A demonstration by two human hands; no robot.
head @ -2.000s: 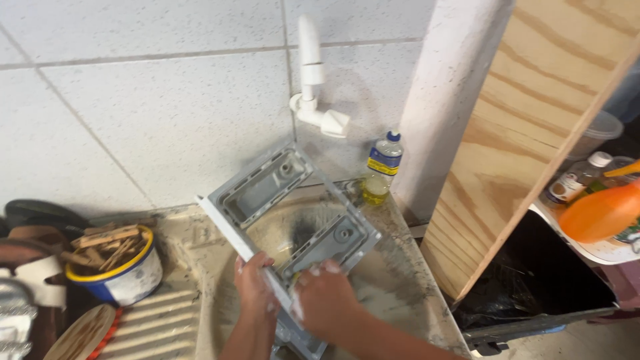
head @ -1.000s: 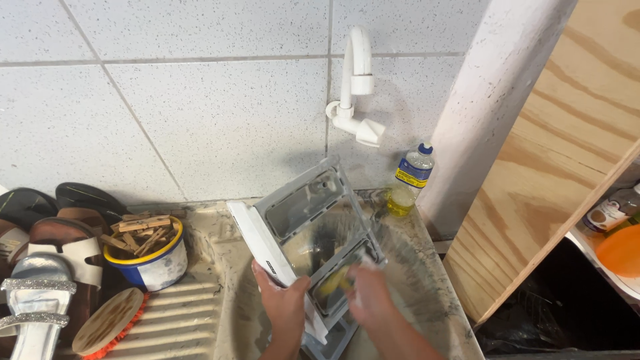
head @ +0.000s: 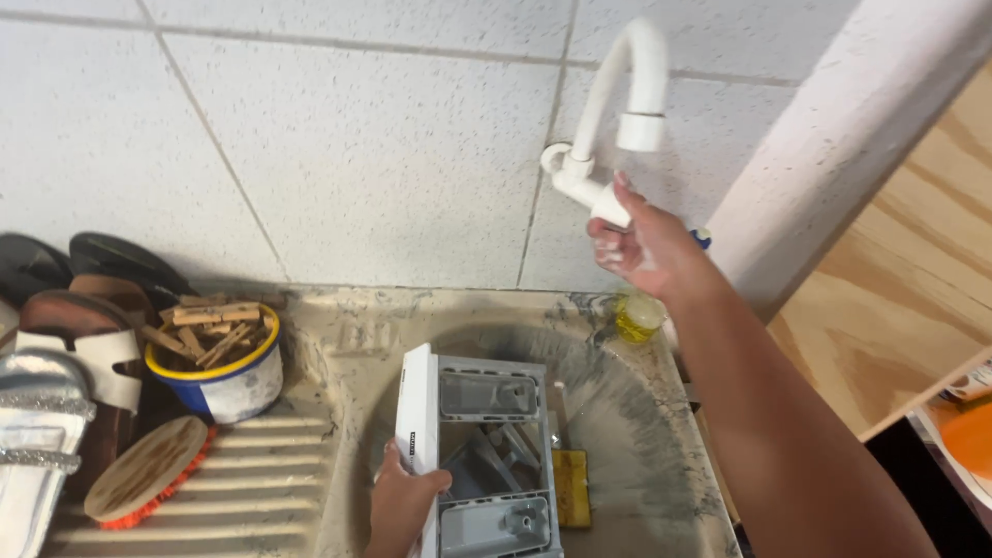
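Observation:
My left hand (head: 404,500) grips the white front edge of a grey plastic drawer frame (head: 493,426) with rectangular compartments, held in the stained sink basin (head: 643,465). Soap suds cling to my right hand (head: 632,236), whose fingers are around the knob (head: 611,208) of the white plastic faucet (head: 651,70). No water is seen coming from the spout. A yellow sponge (head: 572,488) lies in the basin, right of the frame. Behind my right forearm stands a bottle of yellow liquid (head: 638,318), partly hidden. Other grey parts (head: 488,461) show through the frame's middle opening.
On the ribbed drainboard (head: 263,496) at left are a tub of wooden clothespins (head: 240,384), an orange-bristled wooden scrub brush (head: 147,471) and several sandals (head: 74,341). A tiled wall (head: 372,155) rises behind. At right stands a wooden panel (head: 891,310), with an orange object (head: 969,438) beyond it.
My right hand has left the frame and moved up to the faucet knob. The sponge, earlier at my right hand, now lies in the basin. The frame has turned more upright in view.

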